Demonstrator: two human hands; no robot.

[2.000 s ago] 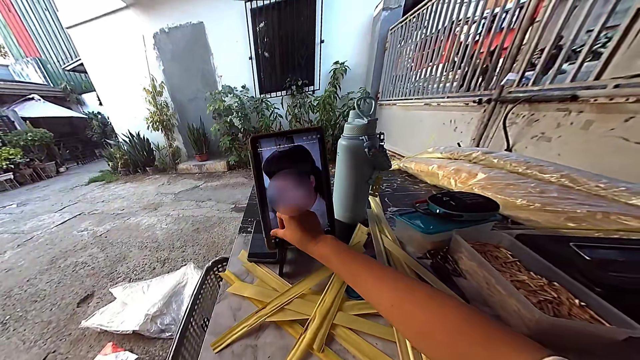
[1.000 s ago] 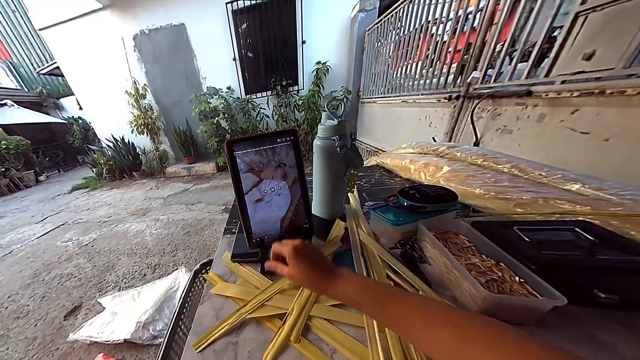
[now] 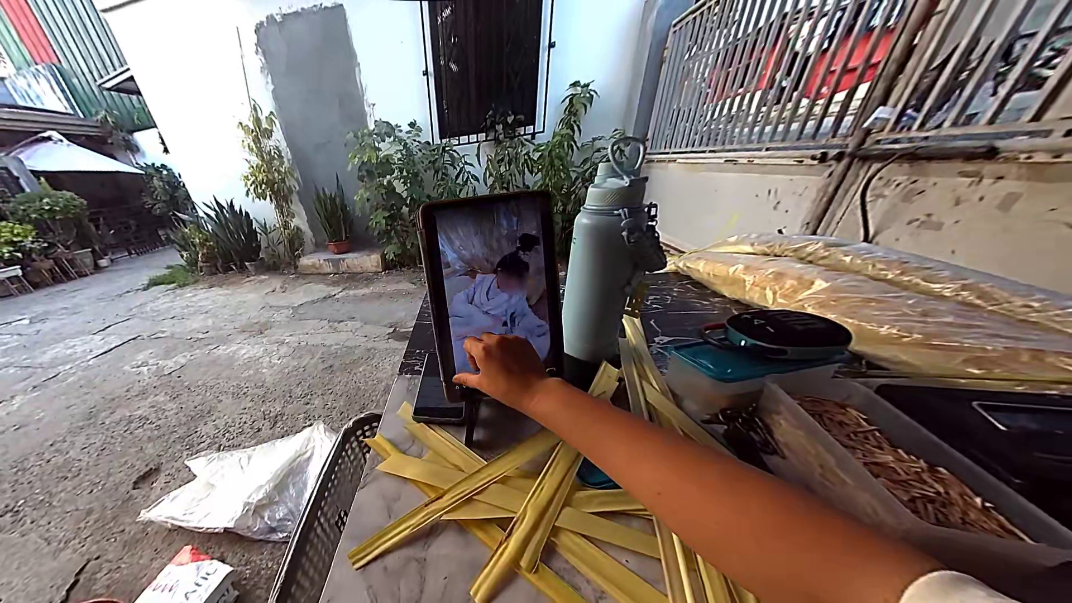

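My right hand [image 3: 507, 368] is at the lower part of the screen of a tablet [image 3: 494, 285], its fingers bent and holding nothing; whether a fingertip touches the glass cannot be told. The tablet stands upright in a dark case and shows a person in pale clothing. A dark phone [image 3: 438, 398] lies by its lower left corner. Right behind it stands a sage-green metal water bottle [image 3: 596, 276] with a loop lid. Yellow-green palm leaf strips [image 3: 502, 502] lie crossed on the marble-patterned table [image 3: 368, 511], below my wrist. My left hand is out of view.
To the right are a teal-lidded container [image 3: 737, 364] with a round dark device [image 3: 787, 332] on it, a plastic box [image 3: 837, 469] of thin brown pieces, a black case [image 3: 997, 427] and plastic-wrapped bundles [image 3: 879, 310]. A dark basket [image 3: 322, 511] and white sack [image 3: 251, 486] are at left.
My right hand was at the screen, dropped to the tablet's lower edge, and is now back up over the screen. The picture on the tablet has changed each time.
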